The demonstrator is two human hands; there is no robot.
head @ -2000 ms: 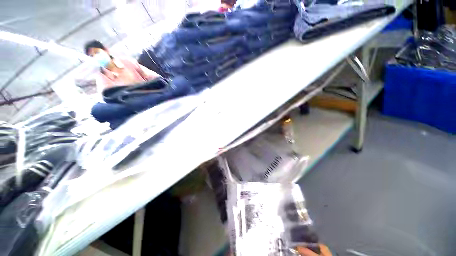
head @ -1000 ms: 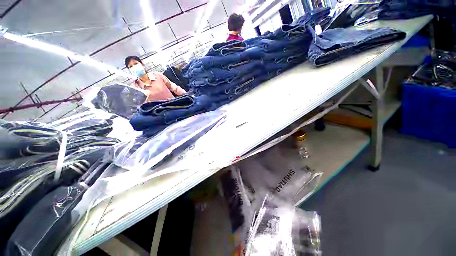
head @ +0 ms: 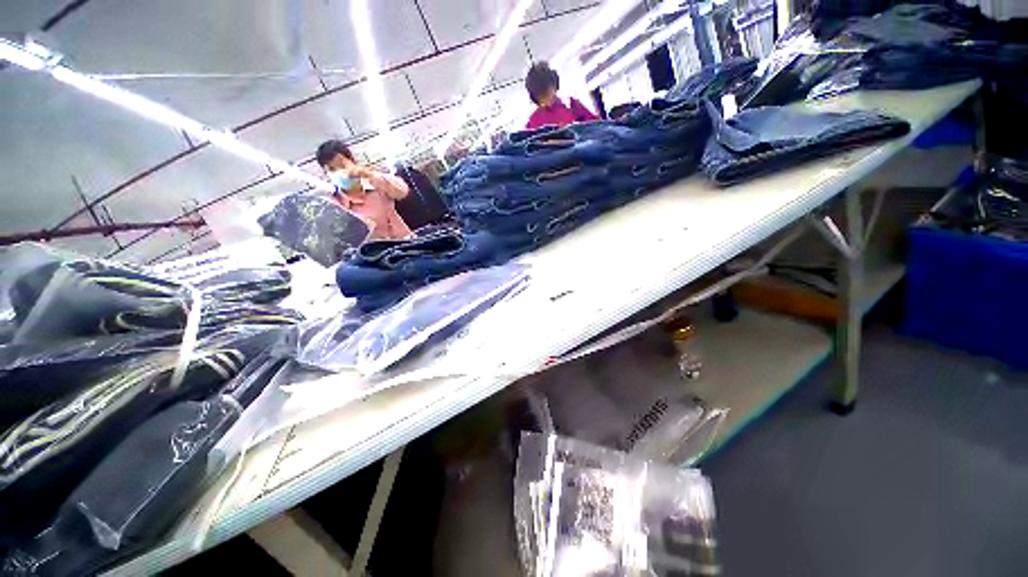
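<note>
No hand of mine shows in the head view now. A bundle of clear printed poly bags (head: 614,507) lies low in front of me, beside the table's edge, cut off by the bottom of the picture; what holds it is hidden. More printed bag plastic with black lettering shows just behind it. On the white table (head: 631,254), a clear bag (head: 423,321) lies flat beside folded jeans (head: 400,265). Taller stacks of folded jeans (head: 552,186) stand behind, and one pair of jeans (head: 789,141) lies farther right.
Bagged dark garments (head: 135,423) are heaped at the left. A blue crate (head: 969,293) with bagged items stands on the floor at right. The lower shelf (head: 755,355) and table legs are under the table. Two people (head: 378,209) are behind the table, one masked.
The view has shifted, so the table sits lower. The orange-brown patch at the bottom edge two seconds ago is gone. The masked person has raised an arm towards the head.
</note>
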